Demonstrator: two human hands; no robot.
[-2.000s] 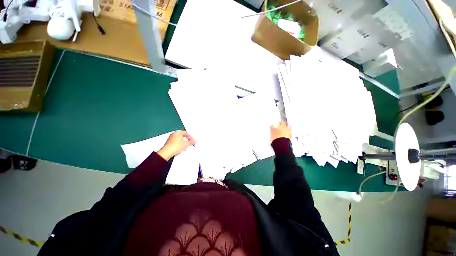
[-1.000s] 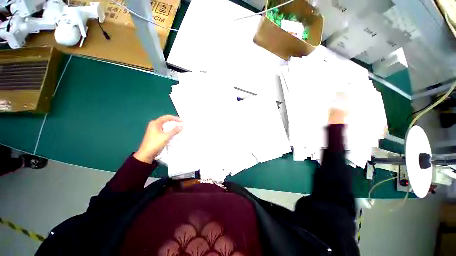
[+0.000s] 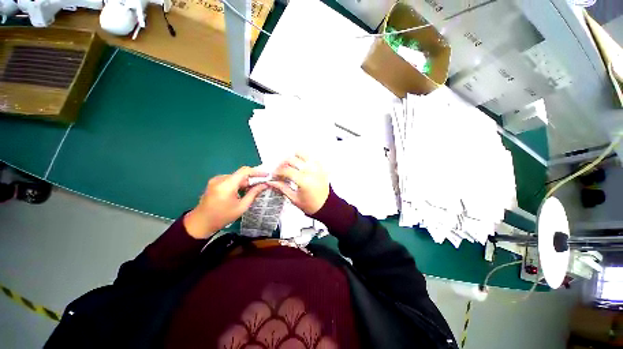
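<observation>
My left hand [image 3: 224, 199] and my right hand [image 3: 305, 184] meet in front of my waist. The fingertips of both hold the top of a grey printed label strip [image 3: 262, 214], which hangs down toward my waist. A small white piece shows between the fingers; whether it is a peeled label I cannot tell. White manuals or leaflets [image 3: 355, 170] lie fanned just behind the hands, with some dark print. The main stack [image 3: 454, 157] of white pieces lies to the right, its edges uneven.
A large white board [image 3: 307, 51] lies behind the work pieces. An open brown carton [image 3: 387, 68] holds green and white contents. A metal upright [image 3: 238, 48] stands at the back left. A shallow brown box [image 3: 76, 85] is at left, a round white lamp or fan [image 3: 552, 242] at right.
My right hand has come from the main stack to my left hand. The printed strip now hangs between both hands. The view has shifted slightly.
</observation>
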